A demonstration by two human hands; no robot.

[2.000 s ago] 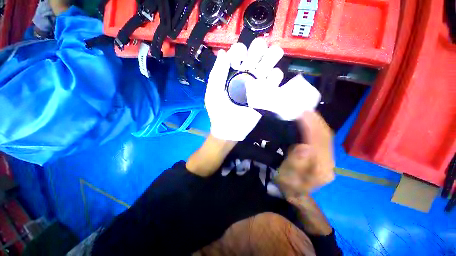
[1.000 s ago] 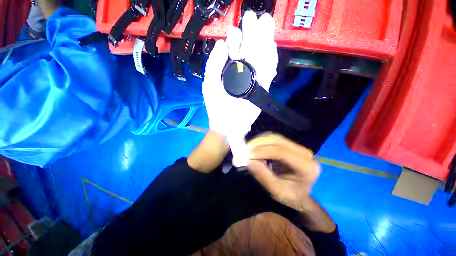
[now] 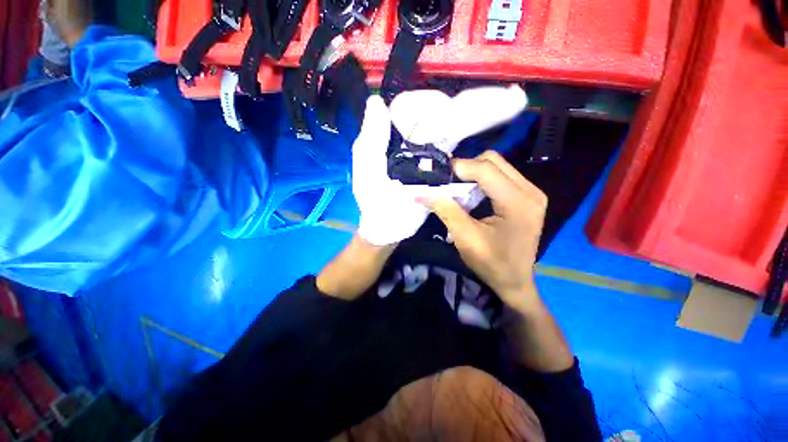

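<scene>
My left hand (image 3: 382,207), in a white glove, holds a black wristwatch (image 3: 413,169) in front of my chest. The watch is tilted and shows a small light square mark; its strap is mostly hidden. My right hand (image 3: 508,229) is bare and has its fingertips at the right side of the watch. A small white cloth or scrap (image 3: 451,190) is pinched between my right thumb and fingers, against the near edge of the watch.
A red tray (image 3: 596,39) at the top holds black-strapped watches (image 3: 425,15) and a light strap (image 3: 503,19); some straps hang over its edge. Another red tray (image 3: 691,190) is at right, above cardboard (image 3: 719,308). A person's blue smock (image 3: 95,173) and a blue stool (image 3: 321,210) are at left.
My left fingers have curled from open-palmed to around the watch, which has turned. My right hand has moved up from my left wrist to the watch with the white scrap.
</scene>
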